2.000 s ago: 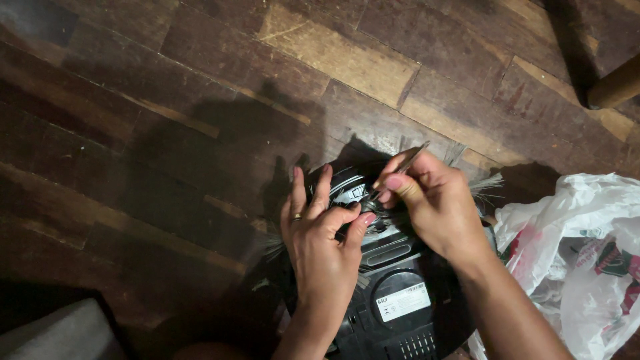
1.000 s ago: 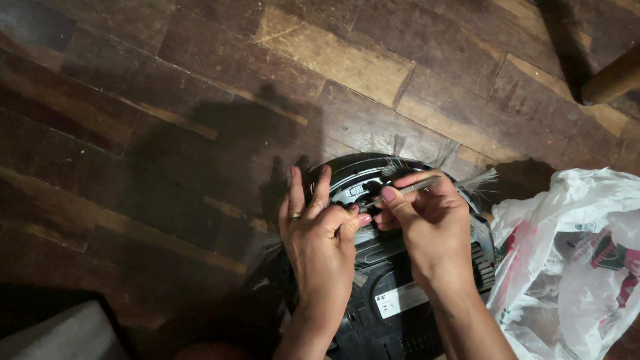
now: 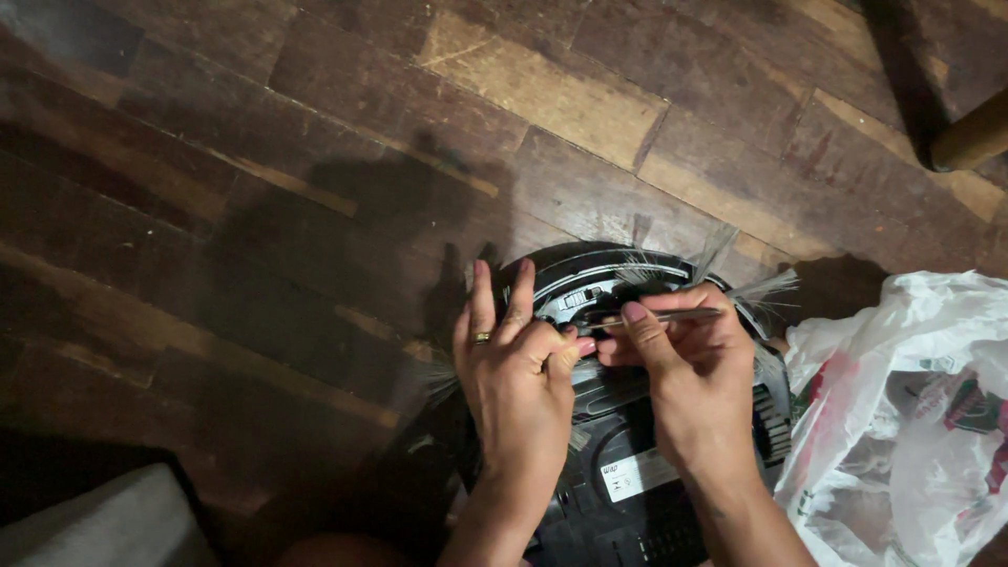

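A round black robot vacuum cleaner (image 3: 614, 425) lies with its underside up on the floor, side-brush bristles (image 3: 760, 291) sticking out past its rim. My right hand (image 3: 693, 354) pinches a thin metal tool (image 3: 685, 314), perhaps tweezers, whose tip points left to a small dark part near the front of the underside. My left hand (image 3: 520, 370), with a ring on one finger, has its thumb and index finger pinched at that same part, while other fingers stretch over the rim. What lies between the left fingertips is too small to tell.
A white plastic bag (image 3: 843, 394) with crumpled contents stands open right beside the vacuum. A wooden furniture leg (image 3: 972, 134) rests on the parquet floor (image 3: 551, 94) at the upper right. The corner of a grey object (image 3: 110, 520) shows at the lower left.
The metal tool in my right hand has gone from a steep slant to nearly level. My left hand stays over the same part of the vacuum.
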